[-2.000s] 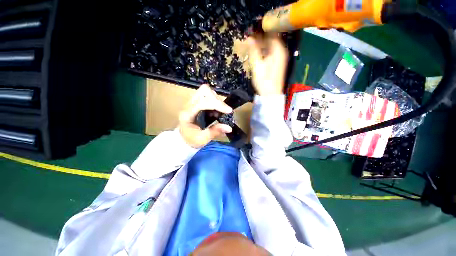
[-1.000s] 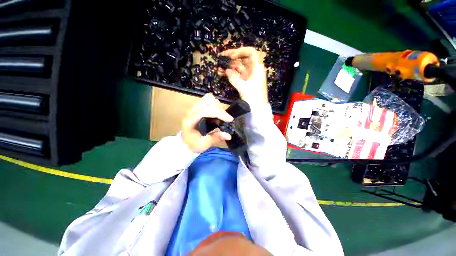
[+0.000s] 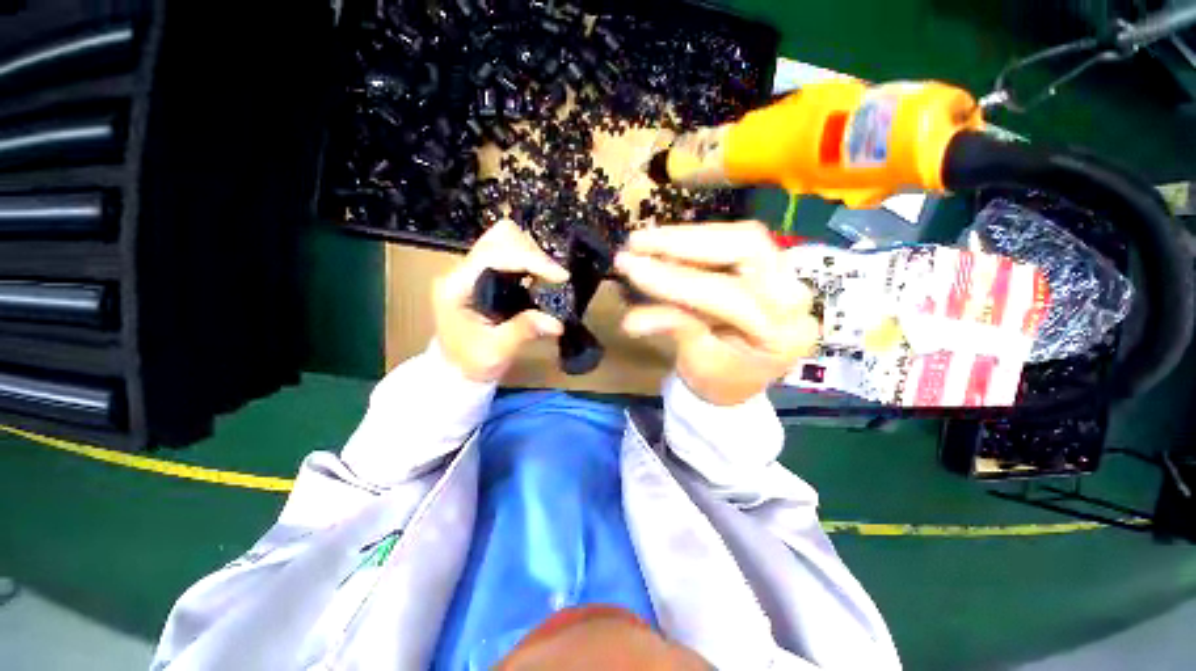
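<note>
My left hand (image 3: 492, 304) is closed around a black tube body (image 3: 540, 299), seen nearly end-on, with dark fitting shapes at its end. My right hand (image 3: 721, 304) is just right of it, fingers bent toward the tube end, its fingertips near a dark piece; whether they grip it is unclear. The orange electric screwdriver (image 3: 820, 142) hangs above my right hand, its dark nose pointing left over the parts tray (image 3: 394, 236). The tray holds many loose black parts, with tan bottom showing.
A foam rack (image 3: 138, 262) with several tubes stands at left. A cardboard sheet (image 3: 409, 308) lies below the tray. The red-and-white screw feeder (image 3: 938, 328), a crumpled clear bag (image 3: 1056, 282) and a second parts tray (image 3: 1043, 443) are at right. A thick black cable curves from the screwdriver.
My right hand has come down from the parts tray to the tube end. The screwdriver has swung left, closer to the hands. My left hand still holds the tube.
</note>
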